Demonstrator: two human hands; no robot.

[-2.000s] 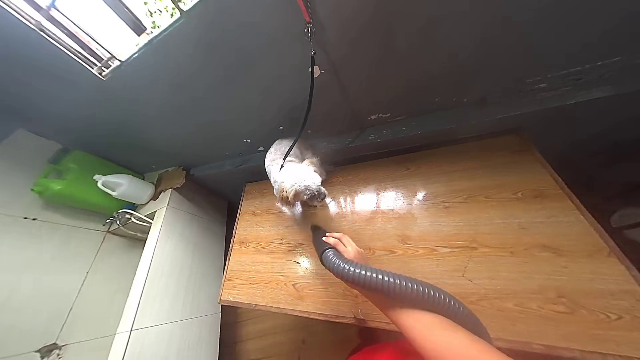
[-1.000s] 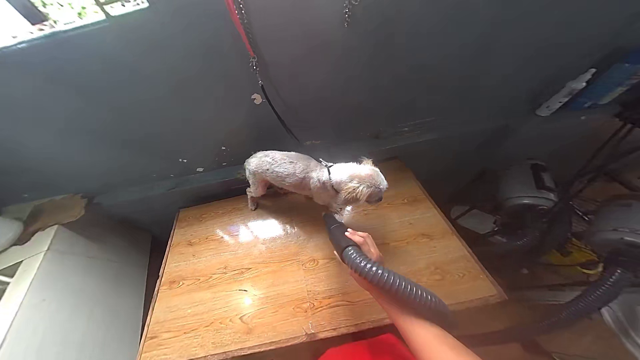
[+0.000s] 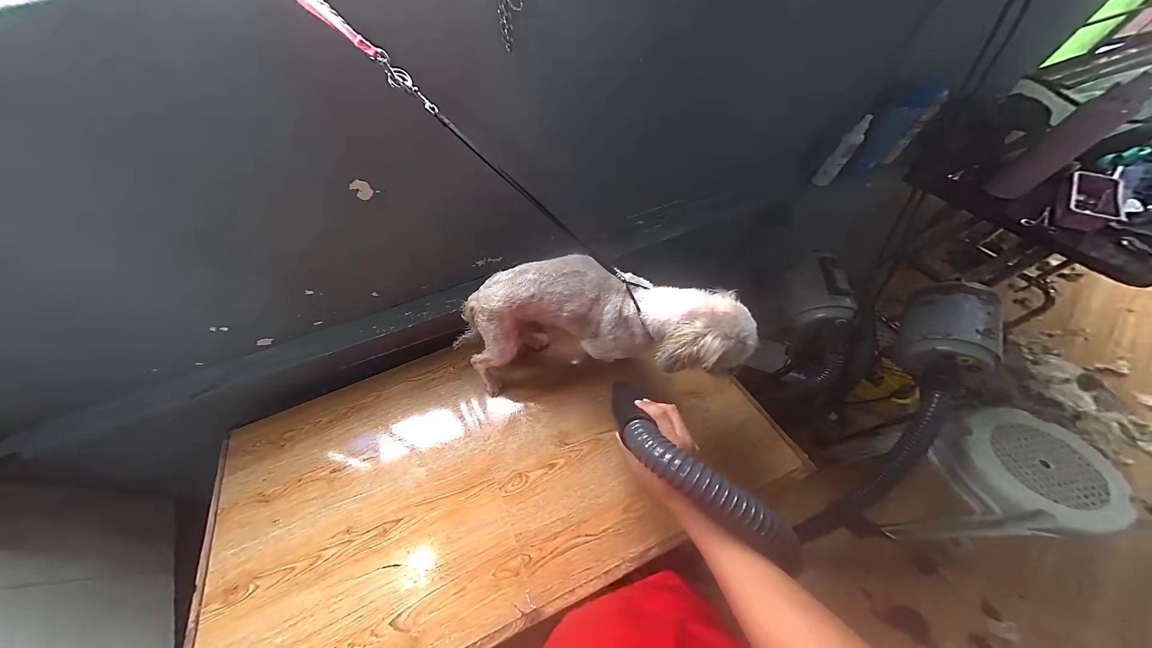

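Observation:
My right hand grips the nozzle end of a grey corrugated dryer hose, with the black nozzle pointing up toward a small dog. The light-coated, close-clipped dog stands at the far right part of a wood-grain table, its head lowered over the right edge. A gap lies between nozzle and dog. Around its neck runs a thin black loop, joined to a black tether that leads up to a metal clip and a red strap. My left hand is out of view.
A dark wall runs behind the table. To the right are metal dryer canisters, a second hose, an upturned-looking pale plastic stool and fur on the floor. A cart with supplies stands at the upper right. Red fabric shows at the bottom.
The dog has moved right along the table, from its far left part, and its head now hangs past the right edge. My right hand still holds the hose. The view has swung right.

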